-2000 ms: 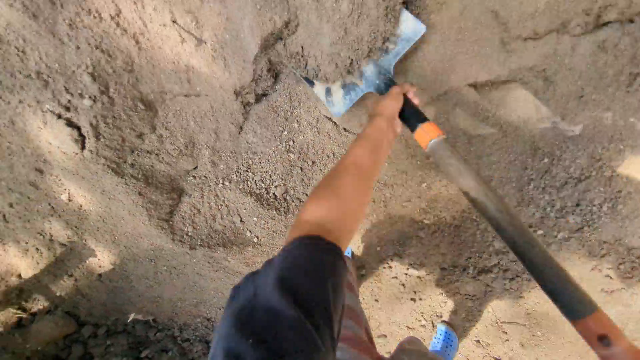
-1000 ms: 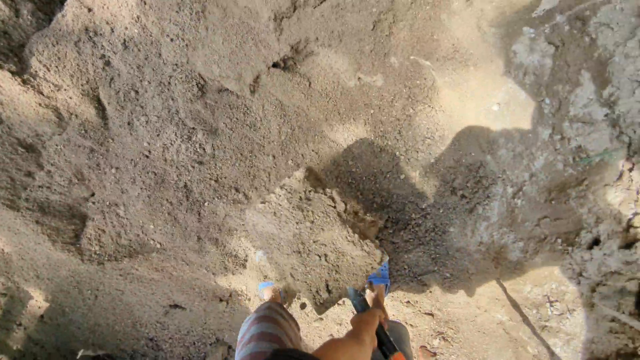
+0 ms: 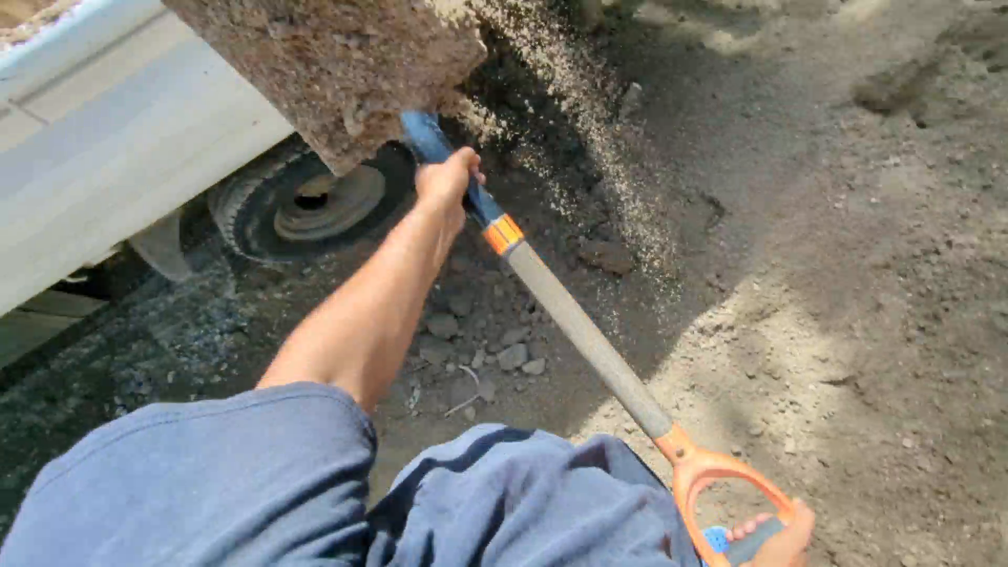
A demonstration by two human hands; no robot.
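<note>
In the head view a shovel (image 3: 583, 335) runs from the upper middle down to the lower right. My left hand (image 3: 447, 185) is closed around its dark shaft, just below the blade and above an orange collar. My right hand (image 3: 776, 535) grips the orange D-handle at the lower right. A heap of sandy soil (image 3: 346, 63) covers the raised blade and hides nearly all of it. Loose grains (image 3: 598, 150) fall through the air to the right of the load.
The white side of a truck (image 3: 150, 118) slants across the upper left, close to the load, with a tire and wheel (image 3: 331, 201) beneath it. Stones (image 3: 513, 357) lie on the ground below the shaft. Uneven dirt (image 3: 866, 276) spreads to the right.
The view has swung from the dirt slope to the truck. Two seconds ago the blade was at the slope, largely bare; a second ago it held soil near my feet. Now the loaded blade is beside the truck.
</note>
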